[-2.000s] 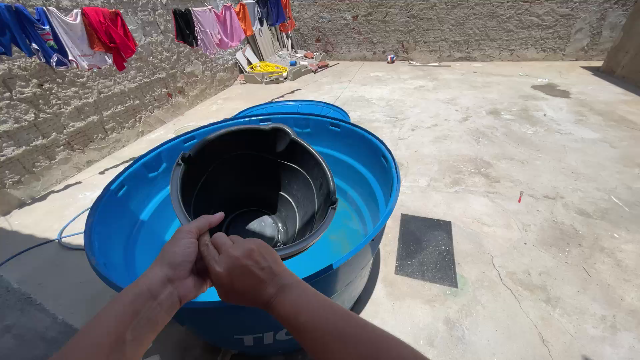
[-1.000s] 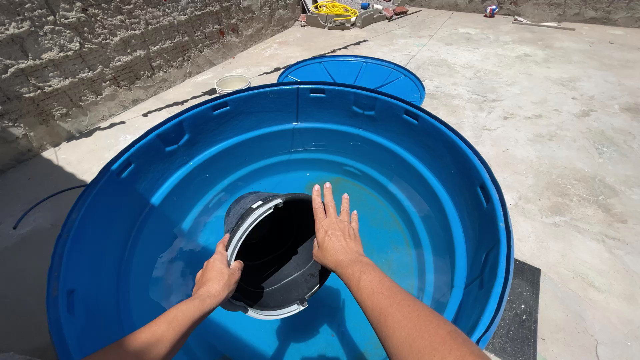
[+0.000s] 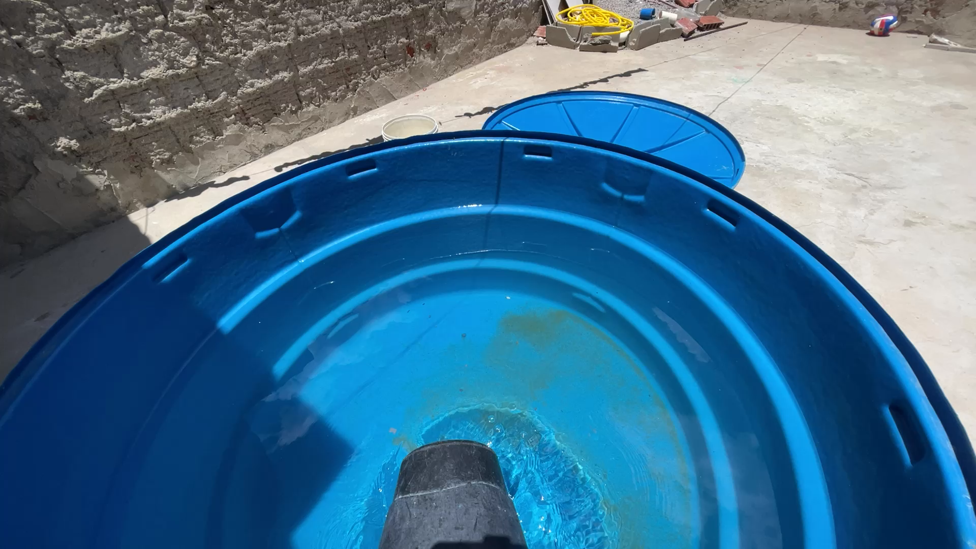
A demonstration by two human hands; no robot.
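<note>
A black plastic bucket [image 3: 454, 499] shows at the bottom middle of the head view, inside a large round blue plastic water tank [image 3: 488, 229]. Only part of the bucket is in the frame. Shallow water [image 3: 457, 328] covers the tank floor, with ripples and a bright splash just around and to the right of the bucket. Brownish-green sediment stains the floor beyond it. Neither my left hand nor my right hand is in the frame, so what they touch is hidden.
Behind the tank lie a round blue lid [image 3: 625, 130] and a whitish bucket [image 3: 410, 126]. A rough wall [image 3: 229, 76] runs along the left. Farther back are a coiled yellow hose [image 3: 595, 18], concrete blocks [image 3: 648, 34], brick pieces [image 3: 700, 26] and a ball [image 3: 883, 25] on the concrete floor.
Both hands, seen at the bucket one second ago, have left the view. The bucket shows lower in the frame, its open mouth out of sight, and the water beside it is now churned.
</note>
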